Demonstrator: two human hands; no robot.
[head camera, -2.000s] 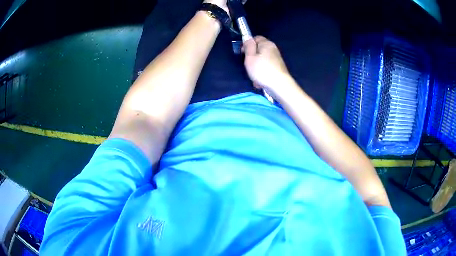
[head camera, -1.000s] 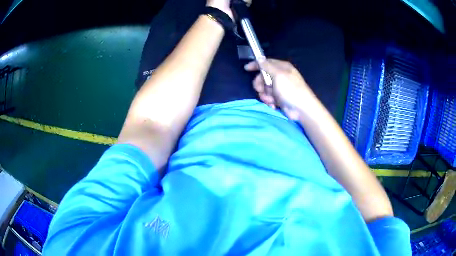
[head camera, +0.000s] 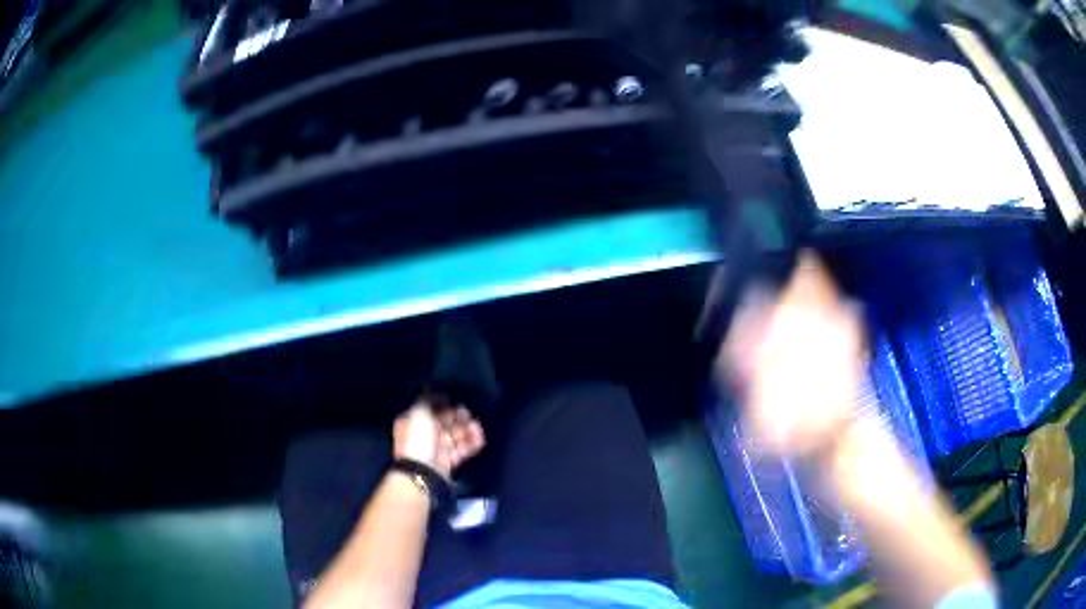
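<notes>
My left hand (head camera: 438, 438), with a dark band at the wrist, is low over my dark-clothed lap, fingers curled; whether it holds anything is hard to tell. My right hand (head camera: 796, 363) is raised at the right by the bench edge and strongly blurred. A long dark part (head camera: 741, 226) reaches up from its fingers, in front of the right end of the stacked black trays (head camera: 453, 155). Round silver ends show along the trays' side. A small pale piece (head camera: 473, 513) lies on my lap. No silver tube shows clearly in either hand.
The turquoise bench top (head camera: 107, 250) runs across the front. A bright white shallow tray (head camera: 911, 131) lies right of the black trays. Blue crates (head camera: 971, 345) stand at the right below the bench, beside a round wooden stool (head camera: 1048, 488).
The view has tilted up, bringing bench and trays into sight. The silver tube between my hands no longer shows. My hands have parted, the right rising to the bench edge, the left over my lap.
</notes>
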